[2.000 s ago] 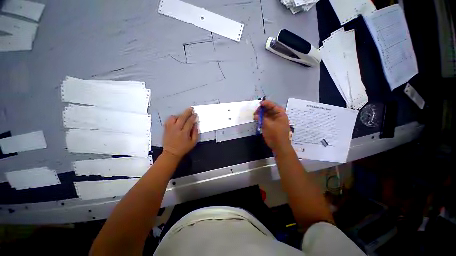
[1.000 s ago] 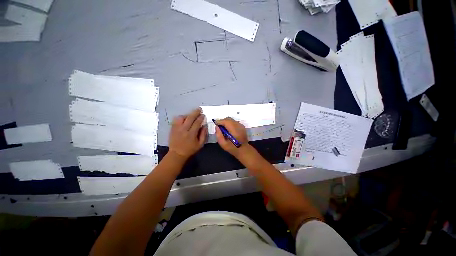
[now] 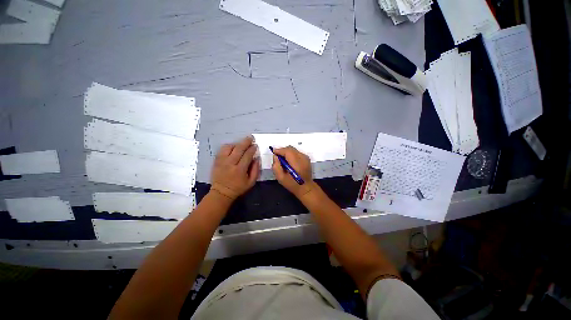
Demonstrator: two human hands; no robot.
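A white cut strip [image 3: 322,147] lies flat on the grey table in front of me, with a small dark dot near its middle. My left hand [image 3: 235,167] rests flat on the strip's left end, fingers together. My right hand [image 3: 292,169] holds a dark blue pen [image 3: 288,167], its tip on or just above the strip's left part beside my left fingers. Whether the tip touches is unclear. Another dotted white strip [image 3: 275,22] lies at the top.
Overlapping white strips [image 3: 141,137] lie left of my left hand. A stapler [image 3: 392,67] stands upper right. A printed sheet [image 3: 418,169] with a red-and-white block [image 3: 370,187] lies right of my right hand. More white pieces [image 3: 452,100] and a clear dish [image 3: 479,164] lie further right.
My right hand has moved left from the strip's right end to its left part, with the pen now pointing up-left. The red-and-white block has come into sight. My left hand remains on the strip.
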